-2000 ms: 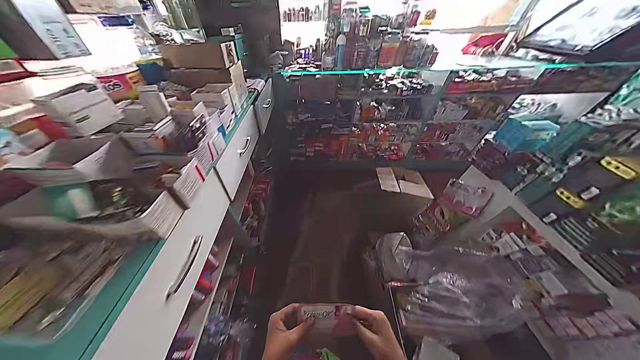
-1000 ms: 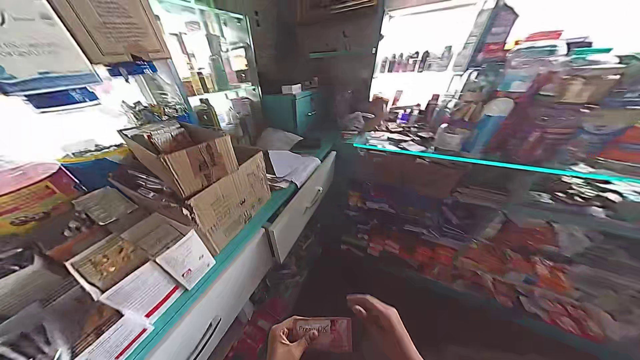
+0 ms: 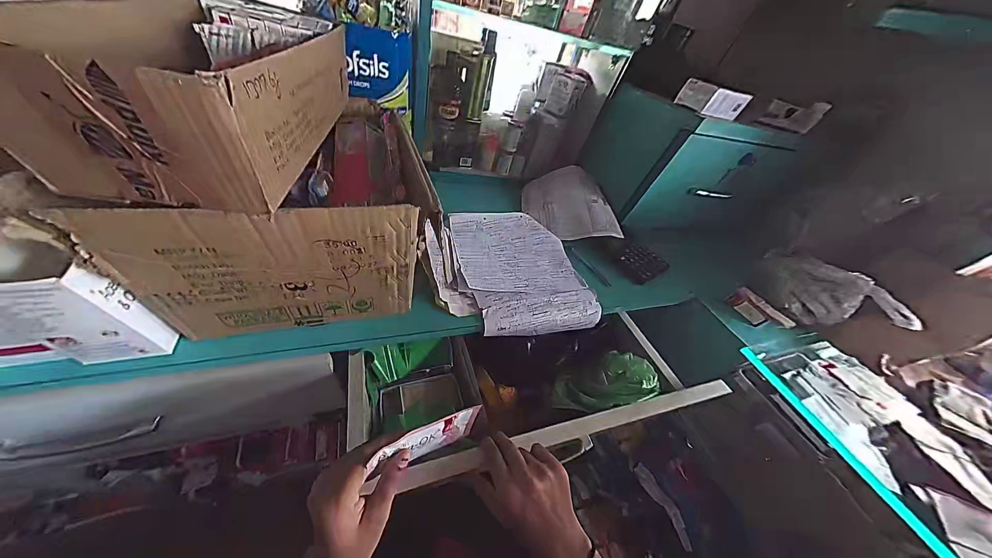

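My left hand point(image 3: 360, 492) holds a flat white and red packet point(image 3: 425, 440) tilted between thumb and fingers, above the front left of a pulled-out drawer point(image 3: 620, 415). On the top of the drawer's front edge rest the fingers of my right hand point(image 3: 531, 488), bent over it. Inside the drawer lie a green plastic bag point(image 3: 608, 381) on the right and a small open box point(image 3: 422, 399) at the left, with more green plastic behind it. Whether my right hand grips the edge firmly cannot be told.
Cardboard boxes point(image 3: 256, 267) stand on the teal counter at the left. Handwritten papers point(image 3: 515, 256) overhang the counter's edge above the drawer, with a black calculator point(image 3: 639, 261) beyond. A glass counter edge point(image 3: 845, 457) runs along the right; a plastic bag point(image 3: 821, 287) lies near it.
The view has swung left and come closer to the counter. The drawer now stands pulled out further, and my right hand has come to its front edge. The packet is still in my left hand.
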